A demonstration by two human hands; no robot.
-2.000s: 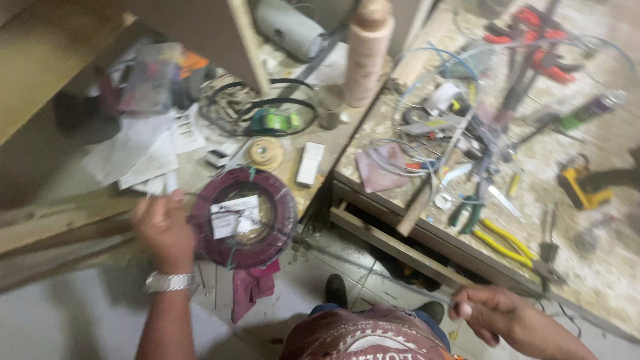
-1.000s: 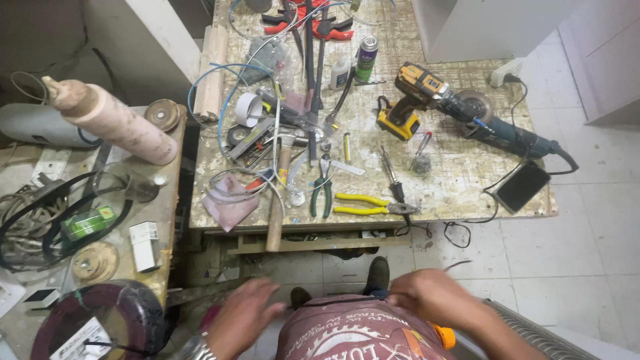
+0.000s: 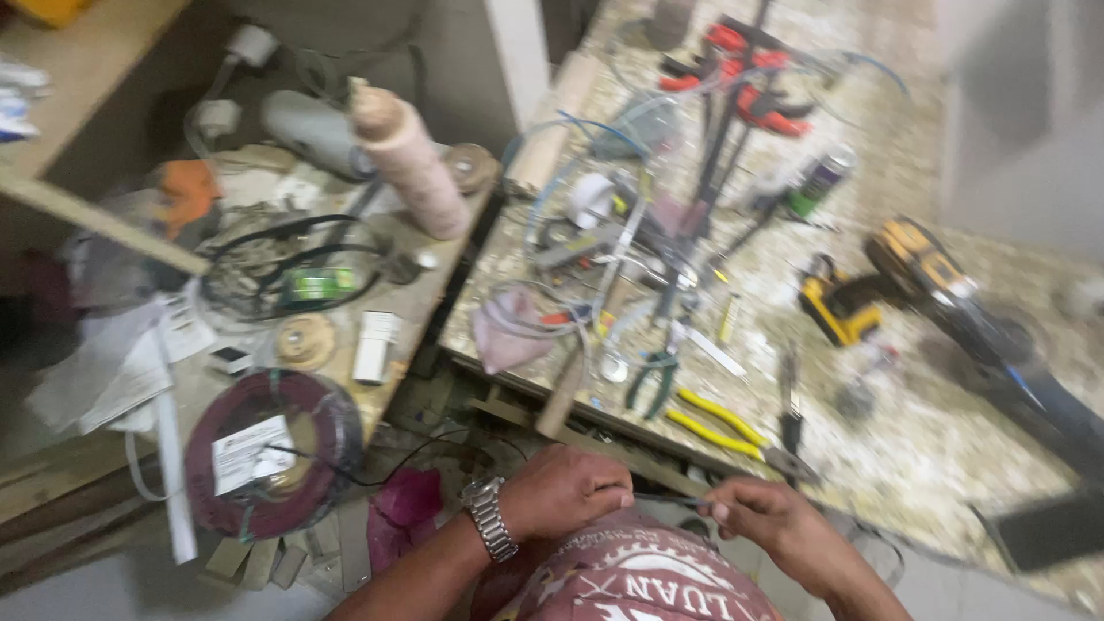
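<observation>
My left hand (image 3: 573, 490), with a metal watch on the wrist, is closed on a thin dark cable in front of my shirt. My right hand (image 3: 750, 517) pinches the same cable a little to the right, and a short stretch (image 3: 668, 498) shows between the hands. A dark line (image 3: 405, 461) also runs from the coil of maroon cable (image 3: 203, 461) toward my left hand; whether it is the same piece is unclear. Yellow-handled pliers (image 3: 720, 423) and green-handled pliers (image 3: 653, 384) lie on the workbench just beyond my hands.
The worn workbench (image 3: 871, 466) holds a cordless drill (image 3: 862, 276), an angle grinder (image 3: 1000, 345), red clamps (image 3: 750, 69), a spray can (image 3: 819, 181) and a wooden-handled tool (image 3: 565, 392). A wrapped roll (image 3: 414, 164), a white box (image 3: 376, 347) and black loops (image 3: 293, 259) lie on the left table.
My hands have come together in front of my shirt, with the cable now between them. The view has swung left from a second ago. A dark line now extends from the coil toward me.
</observation>
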